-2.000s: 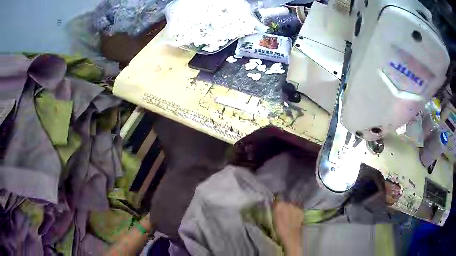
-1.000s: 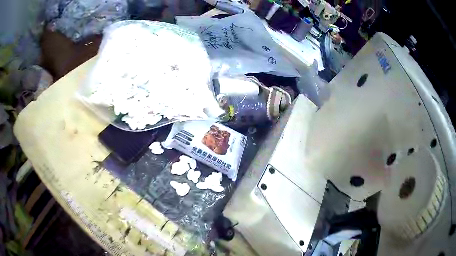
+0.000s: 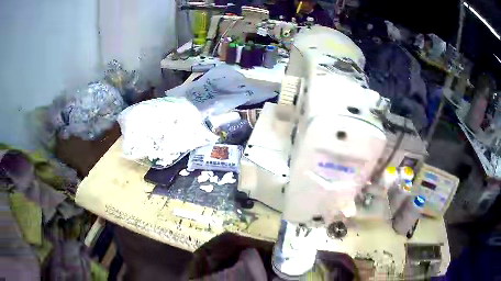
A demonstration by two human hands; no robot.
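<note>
Neither of my hands is in view. The white sewing machine head with blurred blue lettering stands right of centre. Grey-brown cloth lies bunched below it at the bottom edge, cut off by the frame. Small white pieces lie loose on a black patch of the cream table. A printed white-blue packet with a reddish picture lies just behind them. A clear bag of white pieces bulges at the table's left back, beside a dark flat pad.
Heaped grey and green garments are at the left. A control panel and bottles with yellow and blue tops stand right of the machine. Thread spools stand on another table behind. A person is partly visible at the top.
The camera view has swung up and back, showing more of the workshop. My hands, on the cloth two seconds ago, are out of the picture now. The table items appear in the same arrangement.
</note>
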